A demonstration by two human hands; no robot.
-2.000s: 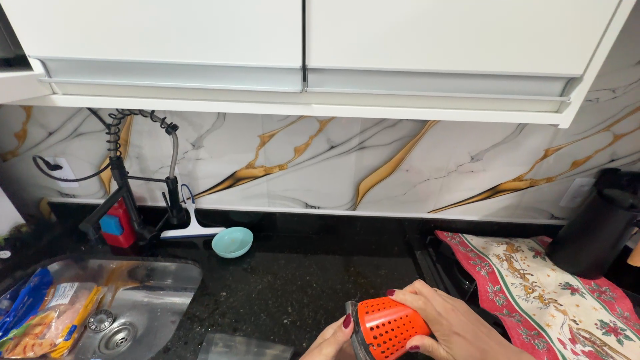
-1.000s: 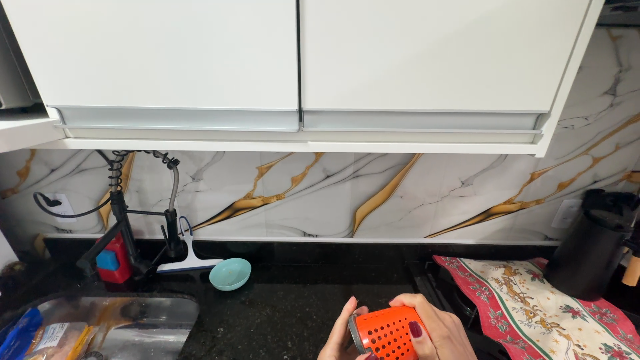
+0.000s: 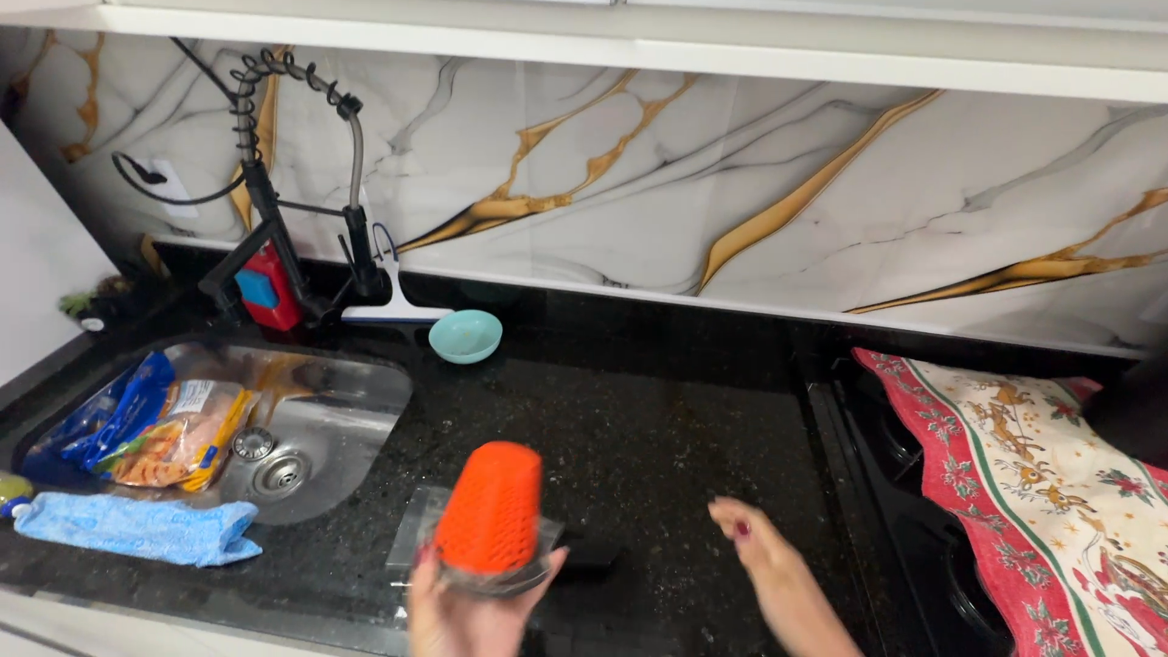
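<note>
My left hand, low in the middle of the head view, holds an orange perforated plastic cup-shaped item from below by its dark rim, narrower end up. Behind it, a clear plastic piece and a black object lie on the counter, partly hidden; what they are I cannot tell. My right hand is off to the right above the black counter, blurred, holding nothing, its fingers loosely apart. A small light-blue bowl sits farther back.
At left, a steel sink holds packaged meat; a blue cloth lies along its front edge. Behind stand a black spring faucet, a red holder and a squeegee. A holiday-print cloth covers part of the stove at right.
My right hand has let go of the orange item and moved away to the right. The item, held by both hands before, is now upright in my left hand. The view has tilted down.
</note>
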